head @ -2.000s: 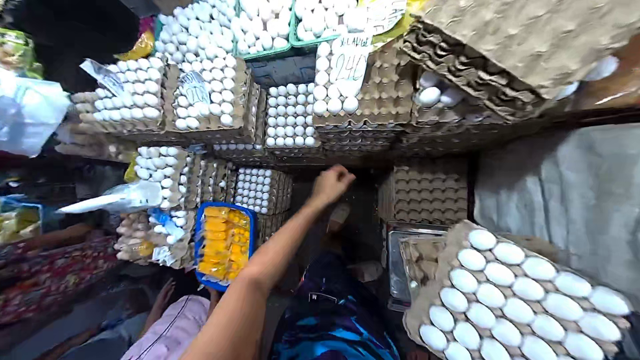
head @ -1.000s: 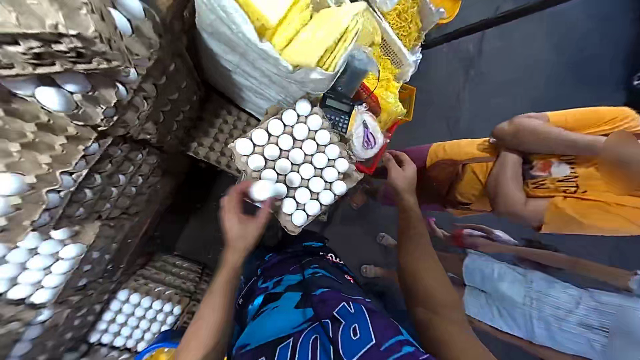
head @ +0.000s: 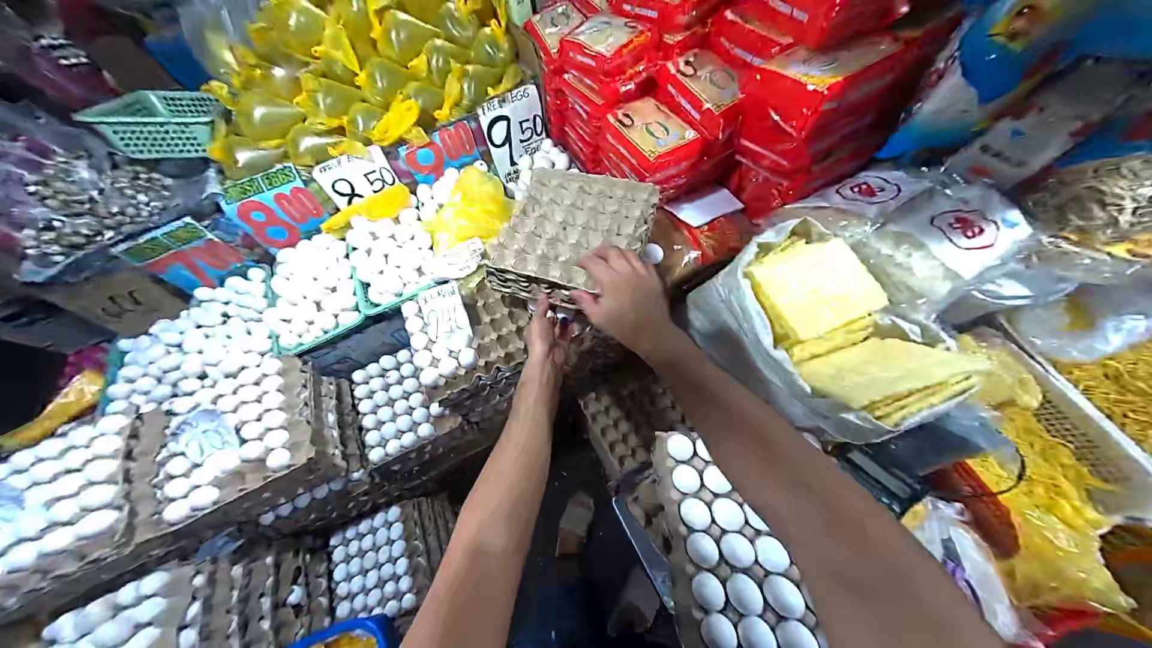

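Both of my hands are at the near edge of a stack of empty pulp egg trays [head: 576,220]. My right hand [head: 623,292] rests on the corner of the stack with its fingers bent over the top. Lower, at the stack's front edge, is my left hand [head: 547,335], its fingers partly curled; whether it grips a tray or an egg is unclear. A few white eggs lie under the stack beside my fingers. Below my right forearm, a tray of white eggs [head: 738,540] is partly covered by that arm.
White eggs on stacked trays [head: 238,423] fill the left, with price signs [head: 515,126] behind. Yellow tied bags [head: 387,67] and red packages [head: 648,135] stand at the back. To the right are a sack of yellow sheets [head: 814,297], a plastic crate [head: 1093,423] and yellow noodles.
The view has swung widely. One second ago my left hand held white eggs over a full tray and my right hand was apart from it; now both are at the empty tray stack.
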